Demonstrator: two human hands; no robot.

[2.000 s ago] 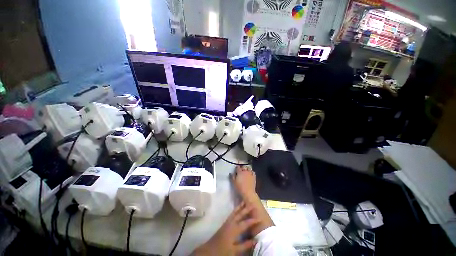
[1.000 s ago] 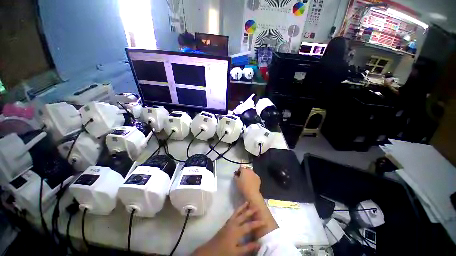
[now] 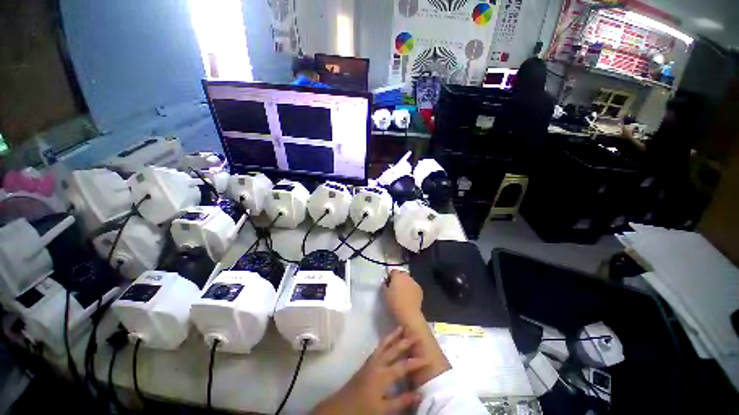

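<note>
Three white security cameras stand in the front row on the table; the nearest to my hands is the right one, with its black ball turned away and a black lead running over the table edge. My right hand rests on the table left of the mouse pad, fingers curled; a tiny dark spot shows at its fingertips, too small to tell. My left hand lies by my right forearm, fingers apart, with nothing seen in it.
More white cameras with black leads stand before the monitor, which shows four dark tiles. A black mouse lies on the black pad, above a yellow strip. A black bin holds white cameras. People sit behind.
The fingers of my right hand have curled in from a flatter pose, and the hand sits slightly further right. My left hand and the cameras have hardly moved.
</note>
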